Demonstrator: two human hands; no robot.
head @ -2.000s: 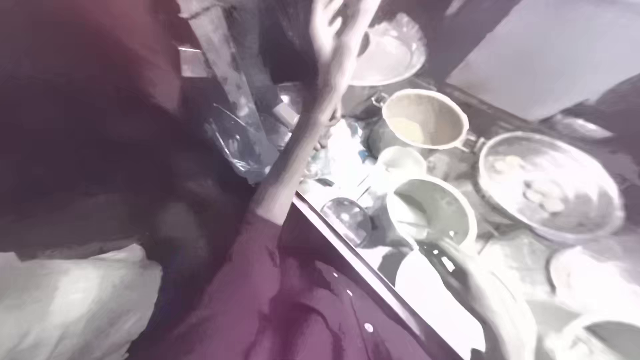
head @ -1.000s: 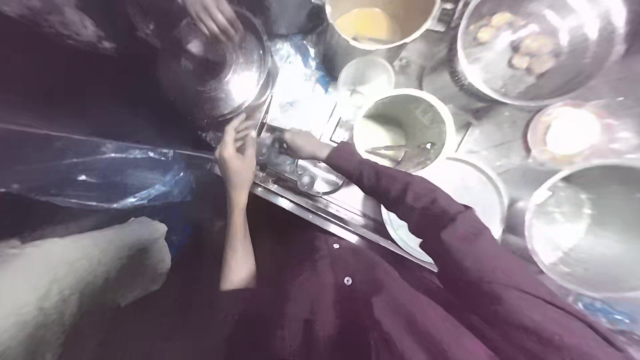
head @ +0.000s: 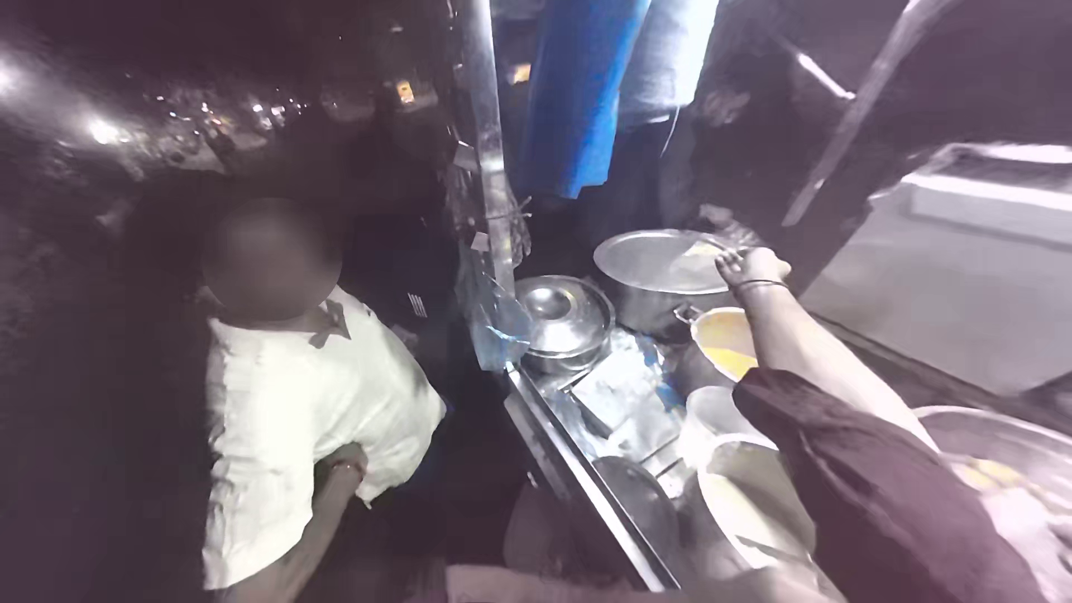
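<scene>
My right hand reaches out to the right rim of a large metal pot, its fingers curled; a thin bar lies by them, but whether they grip it is unclear. Below my right forearm is a pot with yellow food. At the bottom edge my left hand is blurred and partly cut off, close to a deep pale container with a utensil inside; its fingers cannot be made out. A lidded metal pot stands left of the large pot.
A person in a white shirt stands at the left, beyond the metal counter edge. Plastic bags lie among the pots. A wide basin holds food at the right. A metal post and blue cloth are farther off.
My right hand has left the spot beside my left hand near the counter edge and now reaches to the far pot. My left hand is now low in view. The view has swung widely.
</scene>
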